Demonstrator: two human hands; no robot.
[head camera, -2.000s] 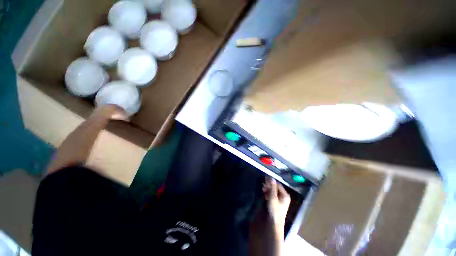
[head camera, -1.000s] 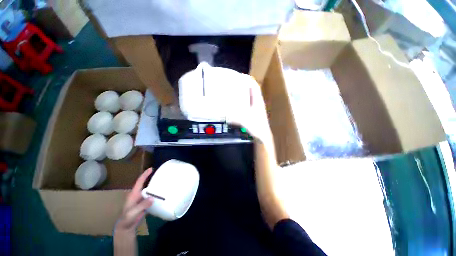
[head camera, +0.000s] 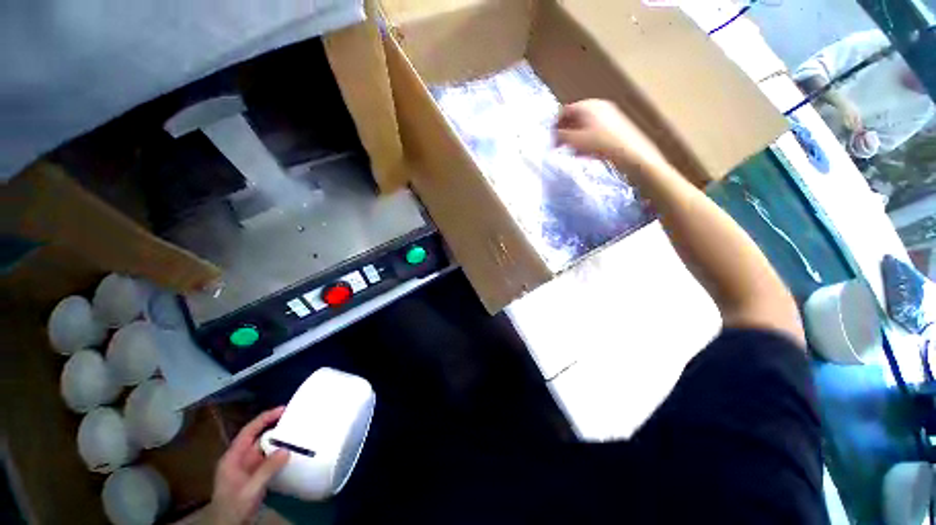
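Observation:
My left hand (head camera: 246, 467) holds a white plastic housing (head camera: 326, 431) at the lower left, in front of the machine; its short dark slot faces up. My right hand (head camera: 587, 131) reaches into the right carton (head camera: 467, 205), over crinkled clear plastic film (head camera: 575, 205); whether its fingers hold anything cannot be told. The grey T-shaped fixture (head camera: 246, 154) stands bare on the machine bed (head camera: 359, 220). Below the bed the black panel shows two green buttons (head camera: 244, 336) and a red button (head camera: 337, 294), untouched.
The left carton (head camera: 31, 410) holds several white housings in rows. Cardboard side guards (head camera: 366, 113) frame the machine opening. A white surface (head camera: 616, 328) lies below the right carton. Housings (head camera: 842, 322) sit on the green conveyor (head camera: 770, 220) at right. Another person's hand (head camera: 848, 111) shows at upper right.
The housing that my right hand held over the fixture is gone from there. My right hand has moved right into the right carton. My left hand still holds its housing. The view has turned right.

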